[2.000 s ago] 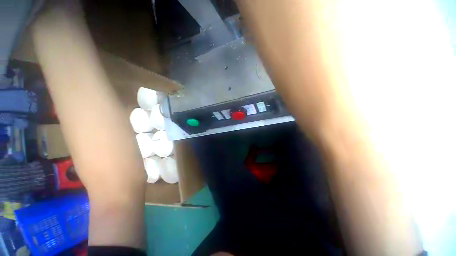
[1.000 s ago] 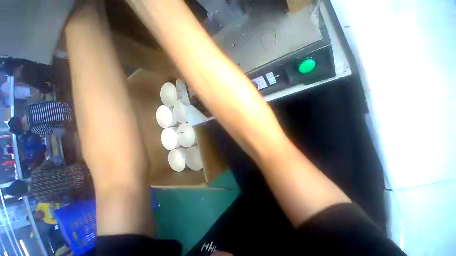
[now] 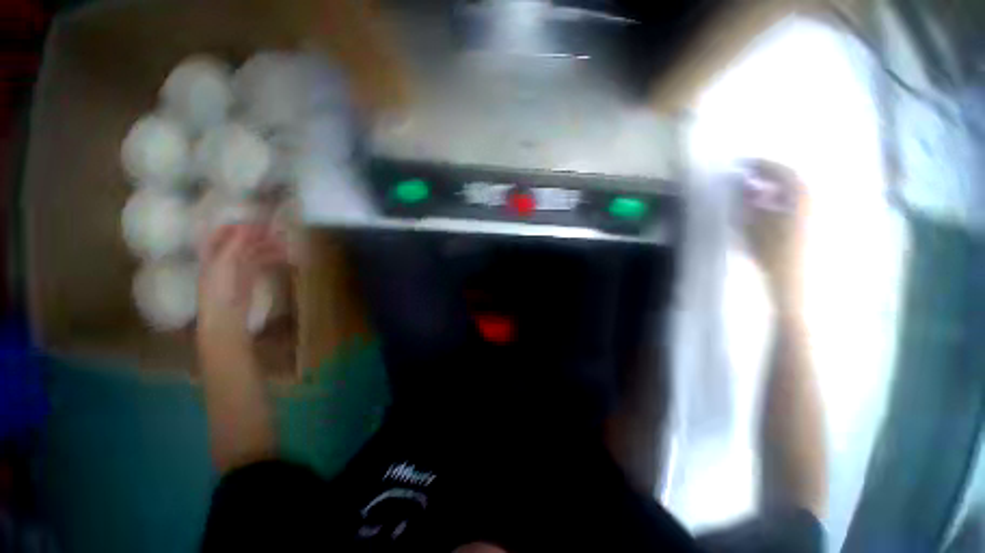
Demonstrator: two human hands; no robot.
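Note:
The frame is blurred. White round plastic housings [image 3: 160,149] stand in rows in the open brown carton [image 3: 81,313] at the left. My left hand [image 3: 240,259] is over the near right part of the carton, at the housings; I cannot tell if it grips one. My right hand [image 3: 772,194] is over the bright white bench [image 3: 853,248] at the right, fingers around something small and pale pinkish that is too blurred to name. The grey machine table [image 3: 529,135] lies between my hands.
The machine's black front panel [image 3: 448,194] has green buttons [image 3: 628,207] at both ends and a red button [image 3: 523,203] between them. Brown cardboard guards [image 3: 373,59] flank the machine opening. Green floor [image 3: 119,432] shows below the carton.
Both arms, earlier stretched forward to the upper left, are now apart, left hand in the carton, right hand over the bench. The view has turned, bringing the whole front panel into sight.

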